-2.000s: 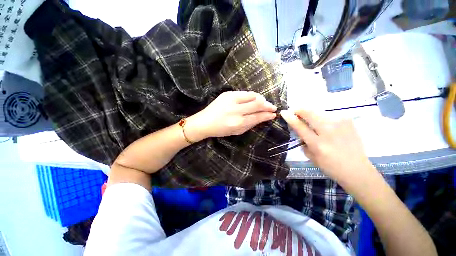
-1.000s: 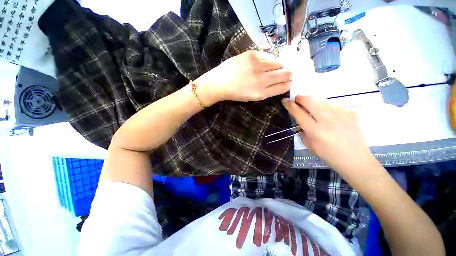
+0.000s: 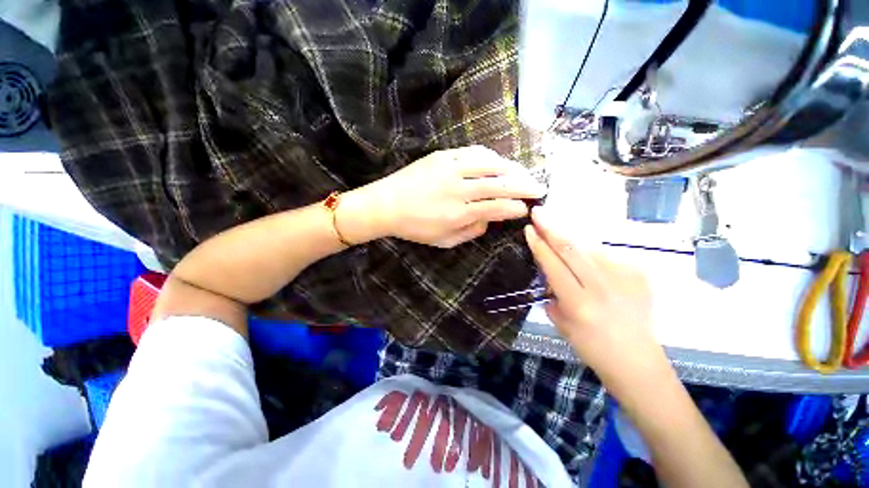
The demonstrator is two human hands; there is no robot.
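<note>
A dark brown plaid garment (image 3: 286,105) lies bunched on the white sewing machine table, left of the needle area. My left hand (image 3: 457,198) lies flat on it, fingers pointing right, fingertips at the cloth's right edge. My right hand (image 3: 591,295) meets them there, with index finger and thumb at the edge; whether they pinch it is hard to tell. Thin pointed tweezers (image 3: 517,299) stick out left from under my right fingers, over the cloth. The presser foot and needle are lost in glare just above my fingertips.
A large chrome curved part (image 3: 753,124) crosses the upper right. A flat silver piece (image 3: 715,259) and a grey cylinder (image 3: 656,198) lie right of the needle. Yellow (image 3: 821,315) and red handles are at far right. A blue basket (image 3: 76,281) and red basket (image 3: 143,303) are below left.
The view has shifted, bringing the yellow and red handles further in and the chrome part over the upper right. Both hands remain at the cloth's right edge, with their fingertips now closer together.
</note>
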